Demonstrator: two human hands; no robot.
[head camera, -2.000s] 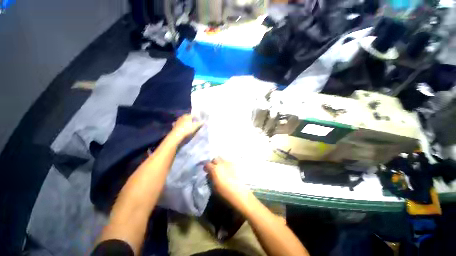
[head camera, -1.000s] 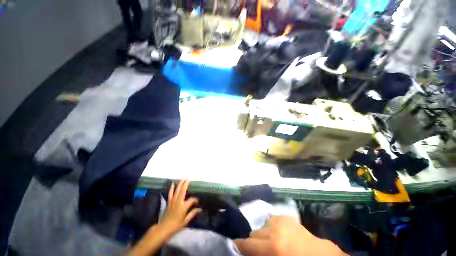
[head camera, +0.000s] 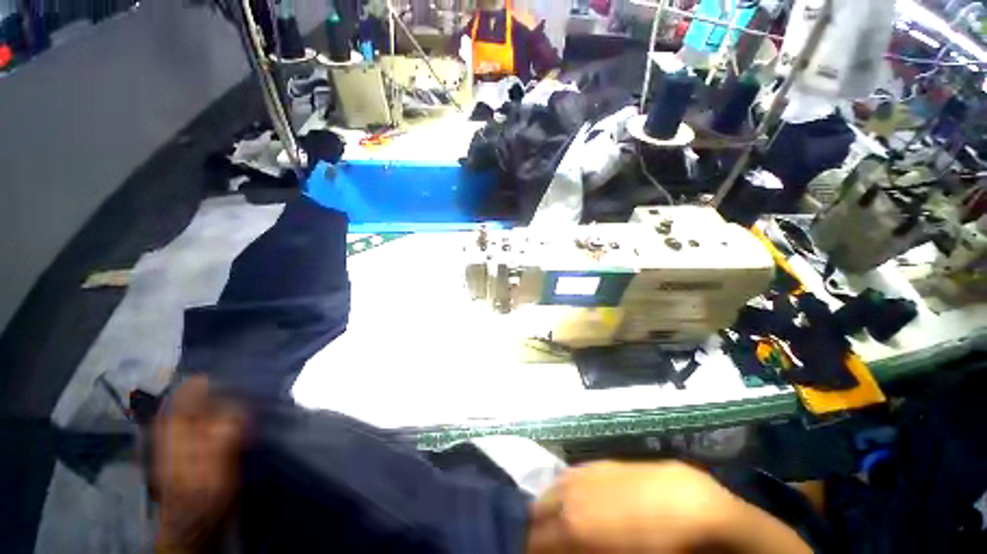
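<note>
A dark navy fabric piece (head camera: 368, 482) is stretched across the lower part of the view, between my two hands. My left hand (head camera: 195, 460) is blurred at the lower left and holds one end of it. My right hand (head camera: 617, 503) is at the bottom centre, at the other end of the fabric; its fingers are partly hidden. A pale cloth (head camera: 517, 459) shows just behind the fabric. More navy panels (head camera: 287, 260) and a pale quilted panel (head camera: 152, 298) lie at the left table edge.
The cream sewing machine (head camera: 671, 281) stands on the white table (head camera: 406, 314). A flat black item (head camera: 622, 366) lies by it. A blue bin (head camera: 400, 193) is behind. Dark scraps and a yellow-orange item (head camera: 839, 392) are at right. A person in an orange apron (head camera: 494, 49) is at the back.
My left hand has moved left and up, and navy fabric now spans between my hands. The right hand has stayed low. The view has tilted up, showing more of the background.
</note>
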